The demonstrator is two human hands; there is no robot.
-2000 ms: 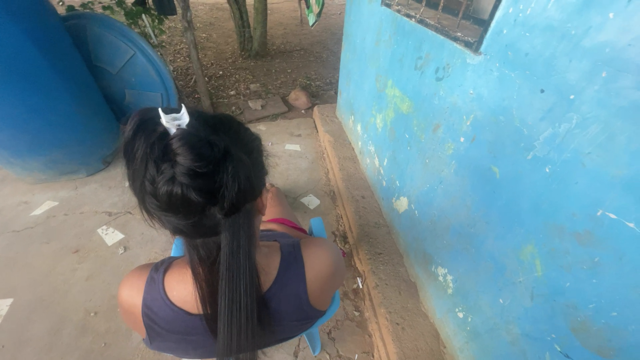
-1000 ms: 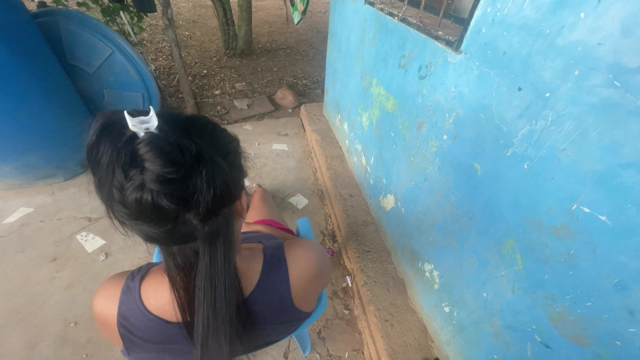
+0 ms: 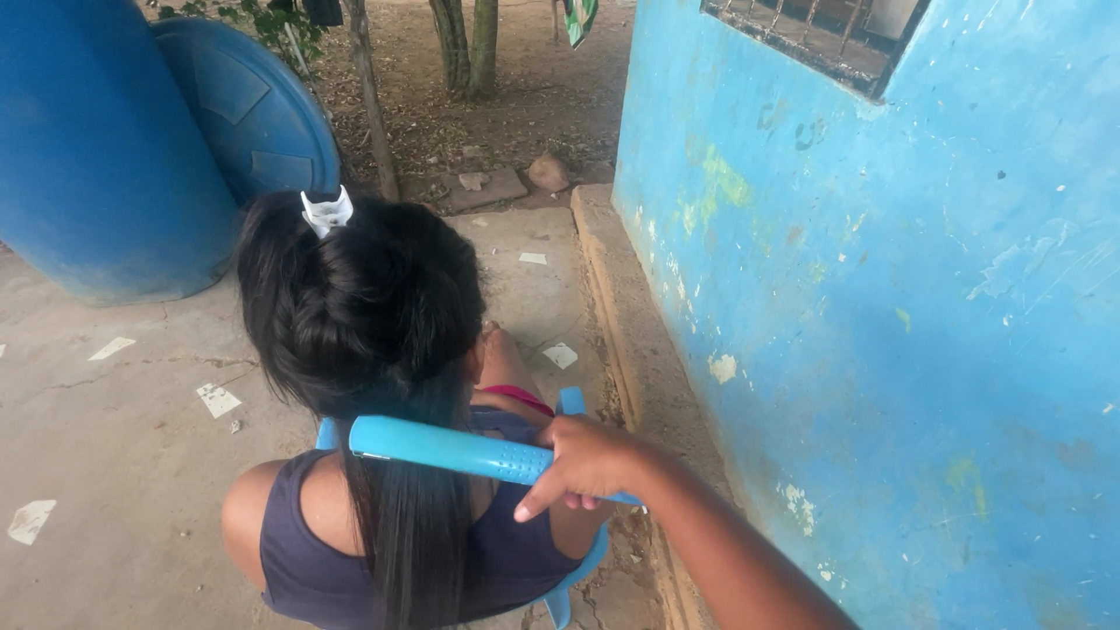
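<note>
My right hand [image 3: 577, 468] is closed around the handle of a blue hair straightener [image 3: 451, 448]. The straightener lies across the long dark hair [image 3: 411, 525] of a seated person, at about neck height. Whether its plates are clamped on the hair cannot be told. A white claw clip [image 3: 328, 213] holds the upper hair on top of the head. The person wears a dark sleeveless top [image 3: 516, 560] and sits on a blue plastic chair [image 3: 573, 402], facing away from me. My left hand is out of view.
A painted blue wall [image 3: 840, 289] with a barred window [image 3: 814, 35] rises at the right, above a concrete ledge [image 3: 634, 341]. At the left stand a large blue barrel [image 3: 105, 157] and a round blue lid [image 3: 249, 109]. Paper-like scraps [image 3: 218, 400] lie on the concrete floor.
My right hand and the blue hair straightener have come into view from the right and are now at the person's hair. Neither shows in the earlier frames.
</note>
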